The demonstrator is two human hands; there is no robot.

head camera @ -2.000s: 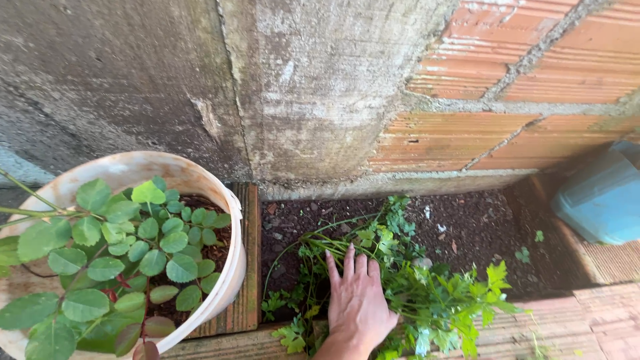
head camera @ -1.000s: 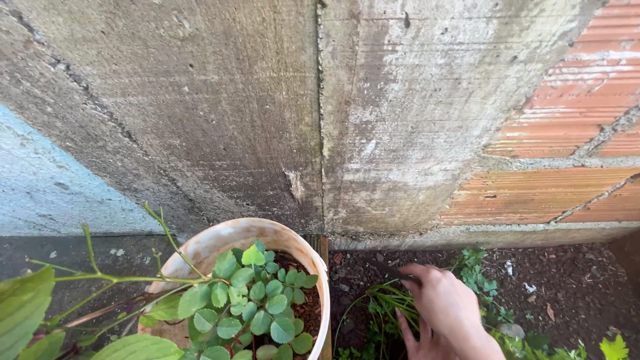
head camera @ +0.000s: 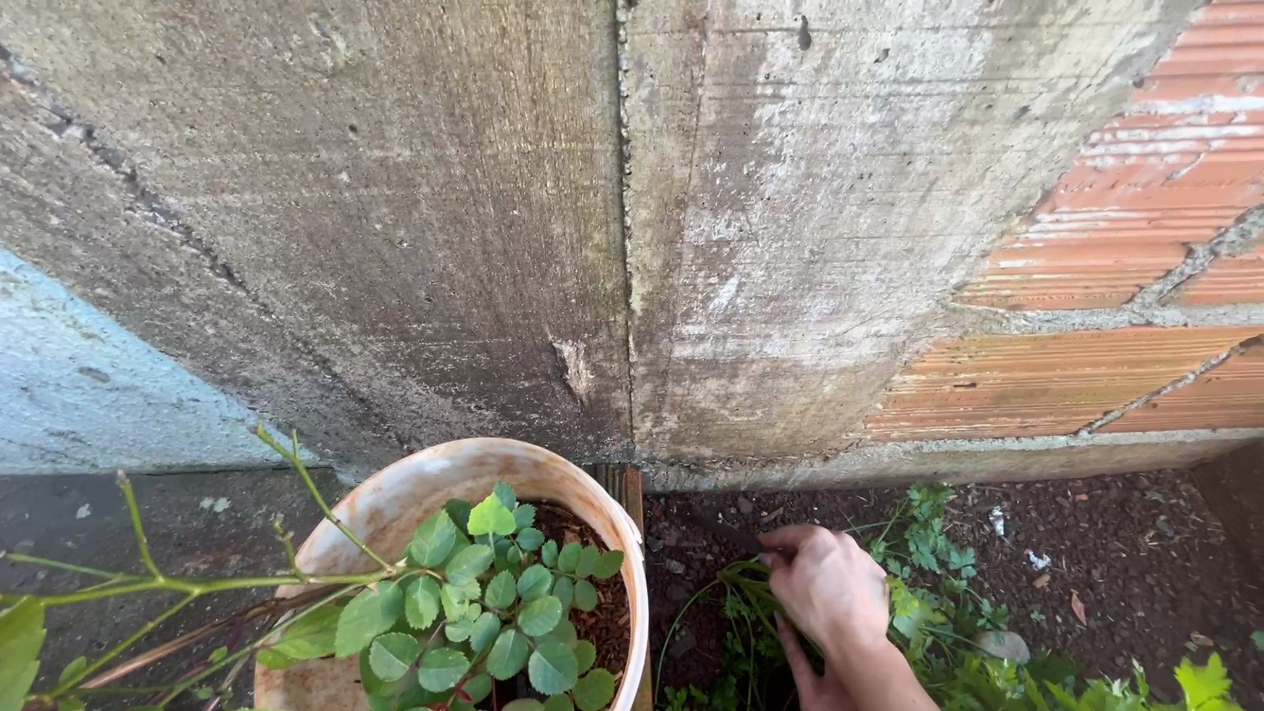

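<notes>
My right hand (head camera: 831,588) reaches in from the lower right, its fingers curled on a thin dark tool (head camera: 726,533), perhaps a blade, which points up-left over the dark soil. Beneath it, part of my left hand (head camera: 802,667) shows beside the green stems (head camera: 746,578) of a leafy, parsley-like plant; its grip is hidden. The plant's cut-edged leaves (head camera: 923,533) spread to the right of my hands. Left of them stands a stained white plastic bucket (head camera: 637,592) with a plant of rounded, toothed leaves (head camera: 509,597) in it.
A rough concrete wall (head camera: 474,247) and hollow clay bricks (head camera: 1066,380) rise behind the soil bed. A narrow edging (head camera: 622,484) lies between bucket and soil. Bare green branches (head camera: 197,585) cross the lower left. A pale stone (head camera: 1002,647) lies among leaves.
Two seconds ago one hand lay spread over the plant; now my right hand is at the stems with a dark tool, above my left. The view has shifted left.
</notes>
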